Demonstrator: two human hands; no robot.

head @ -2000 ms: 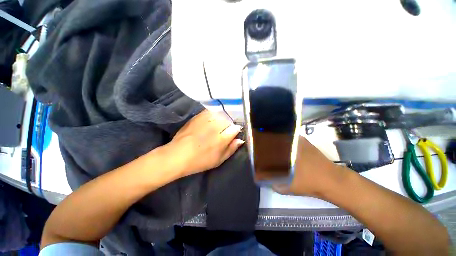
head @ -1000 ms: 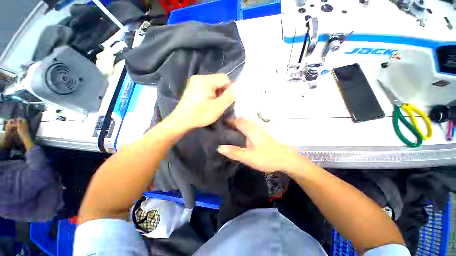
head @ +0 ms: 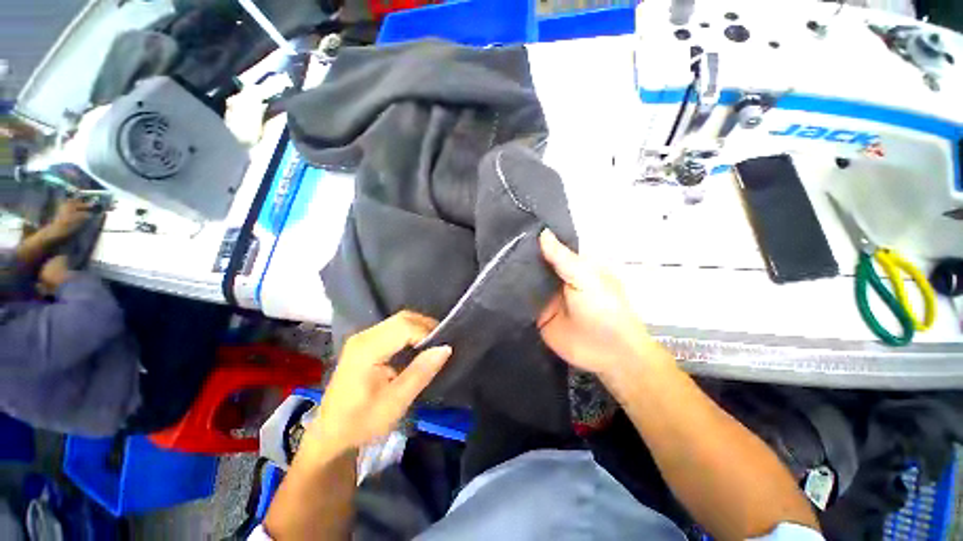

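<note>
A dark grey garment piece (head: 422, 222) lies on the white table and hangs over its front edge towards the lap. A pale seam line (head: 480, 280) runs along an edge of the cloth between my two hands. My left hand (head: 385, 375) pinches the lower left end of this edge between thumb and fingers. My right hand (head: 591, 312) holds the cloth at the upper right end, thumb on top; its fingers are partly hidden behind the cloth. A second curved stitch line shows near the top of the fold.
The sewing machine (head: 824, 132) stands at the back right, with a smartphone (head: 785, 219) and green-and-yellow scissors (head: 887, 285) in front. A grey motor unit (head: 158, 153) is at left. Another person (head: 63, 338) works at far left. A red stool (head: 238, 396) and blue crate (head: 137, 476) stand below.
The head view has swung back from the machine head. The cloth came away from the machine; my hands moved apart and now hold its seam edge stretched between them.
</note>
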